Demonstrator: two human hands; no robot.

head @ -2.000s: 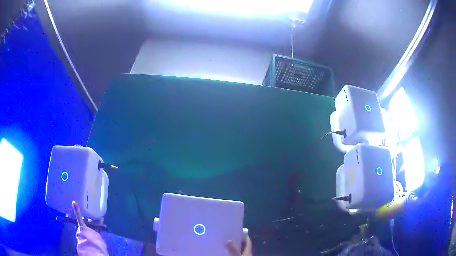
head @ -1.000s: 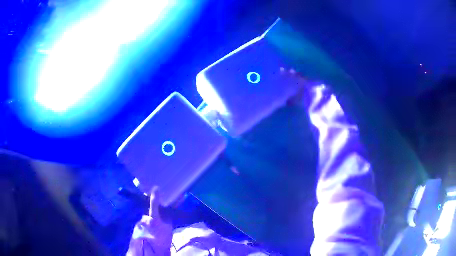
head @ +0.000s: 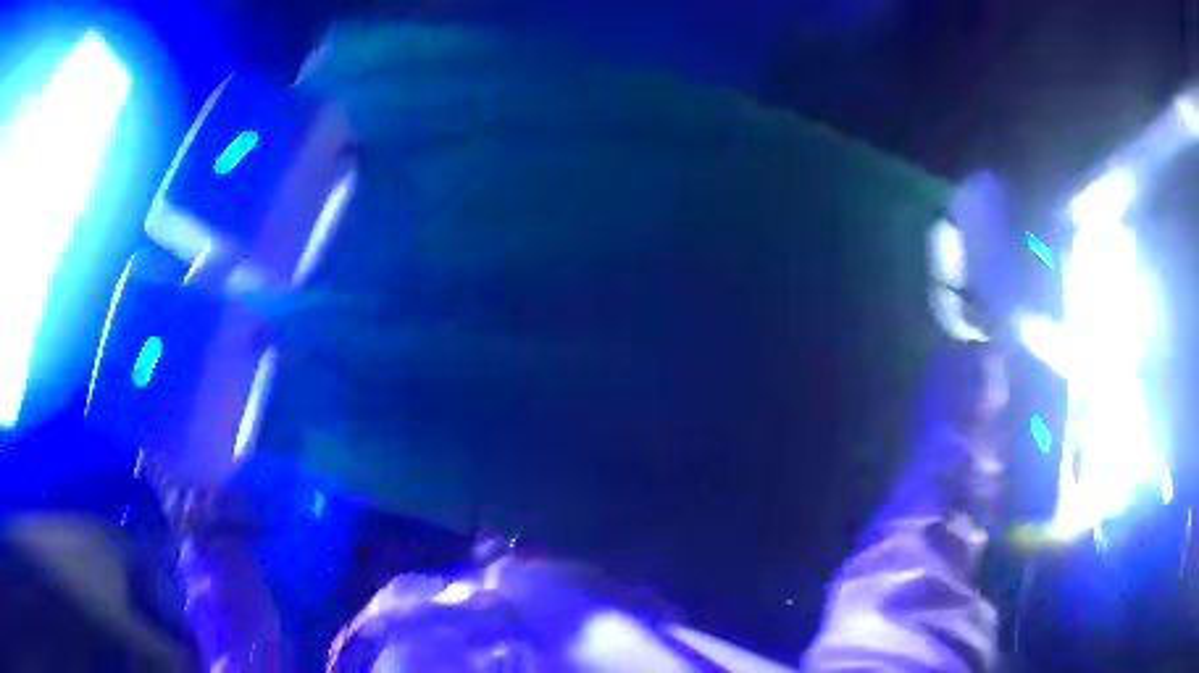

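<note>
Two white projectors with glowing blue rings stand at the left bench edge, the far one (head: 283,171) and the near one (head: 197,381). My left hand (head: 171,493) is blurred at the bottom of the near left projector; its fingers are not clear. At the right edge is a blurred far projector (head: 989,243), with a second blue ring nearer to me. My right hand (head: 976,388) is at the right bench edge beside these projectors. It is blurred, and I cannot tell whether it touches or holds anything.
The dark green bench top (head: 592,289) lies between the two sides. Bright projected light (head: 53,197) glares at the far left, and more glare (head: 1111,355) lies behind the right projectors. A small yellow patch (head: 1045,536) shows below them. My pink sleeves cross the bottom.
The projector from front centre now stands at the left edge, beyond the other one. My right hand has moved from it across to the right edge. The view has swung back rightward.
</note>
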